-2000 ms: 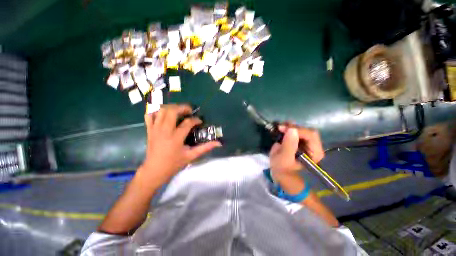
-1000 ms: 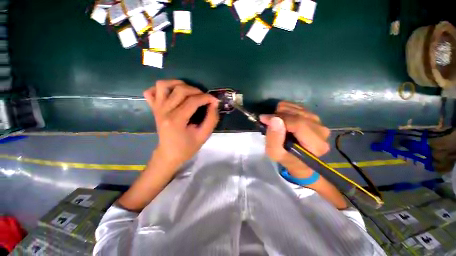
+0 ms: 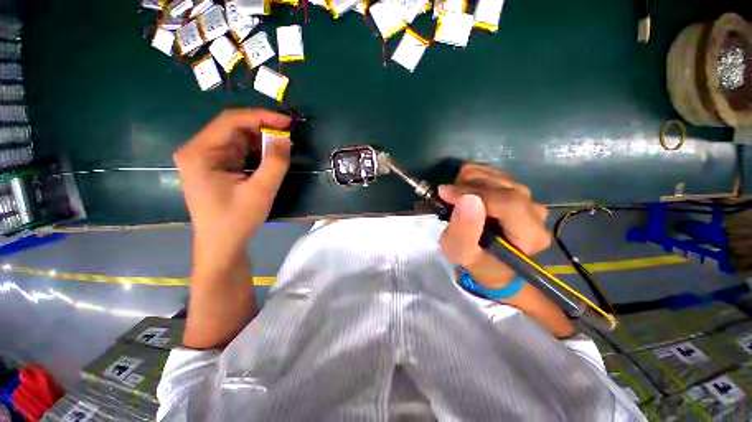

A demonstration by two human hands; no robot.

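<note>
My left hand (image 3: 235,161) holds a small silver-white battery (image 3: 275,142) with a yellow edge between thumb and fingers; dark leads stick out beside it. My right hand (image 3: 495,216) holds the soldering iron (image 3: 536,276), black with a yellow stripe, its metal shaft pointing left. The iron's tip is at the right end of the device housing (image 3: 353,166), near a small pale block (image 3: 383,163); contact cannot be told. The housing lies on the mat between my hands, its inside facing up. Solder wire (image 3: 124,170) runs from the left towards it, passing behind my left hand.
A heap of loose batteries (image 3: 289,43) lies at the back. A tan roll-like container (image 3: 709,70) and a yellow-brown ring (image 3: 673,134) are at the right. Ribbed clear trays (image 3: 11,99) stand far left. A black cable (image 3: 581,255) hangs at the bench edge. Boxes (image 3: 132,367) stand below.
My left hand has moved left off the housing and now holds a battery. The housing shows uncovered, slightly left of before. The iron's tip remains near its right end.
</note>
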